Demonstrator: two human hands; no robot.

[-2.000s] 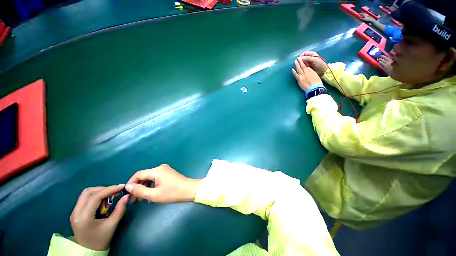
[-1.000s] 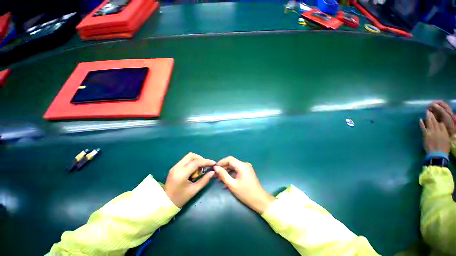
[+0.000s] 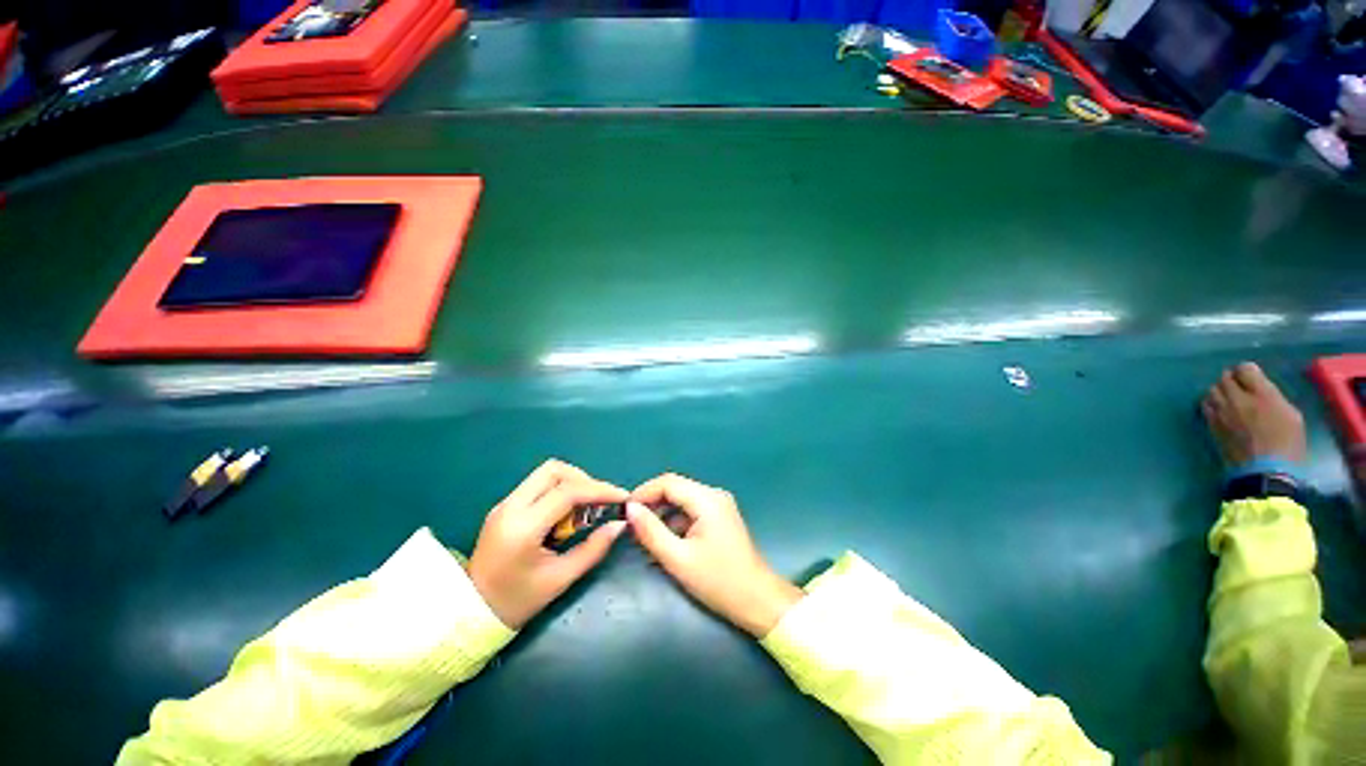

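My left hand (image 3: 547, 542) is closed on a small dark test plug (image 3: 581, 522) with a yellow-gold part, mostly hidden by the fingers. My right hand (image 3: 707, 551) touches my left fingertips, its thumb and finger pinched at the plug's right end; whether it holds a separate small part is hidden. Two spare test plugs (image 3: 217, 479), black with yellow and pale ends, lie together on the bench at left. A dark-screened tablet (image 3: 285, 255) with a small pale tab at its left edge lies on a red-orange foam pad (image 3: 435, 270).
Stacked foam pads (image 3: 337, 68) stand at the back left. A blue container (image 3: 963, 38), red items and a laptop (image 3: 1184, 53) are at the back right. A small pale scrap (image 3: 1017, 377) lies right of centre. A coworker's hand (image 3: 1255, 419) is at right, near another red pad (image 3: 1341, 392).
The view has turned from the right coworker to the bench ahead. My hands stay together around the plug. The coworker's hand has moved, and a red pad now shows at the right edge.
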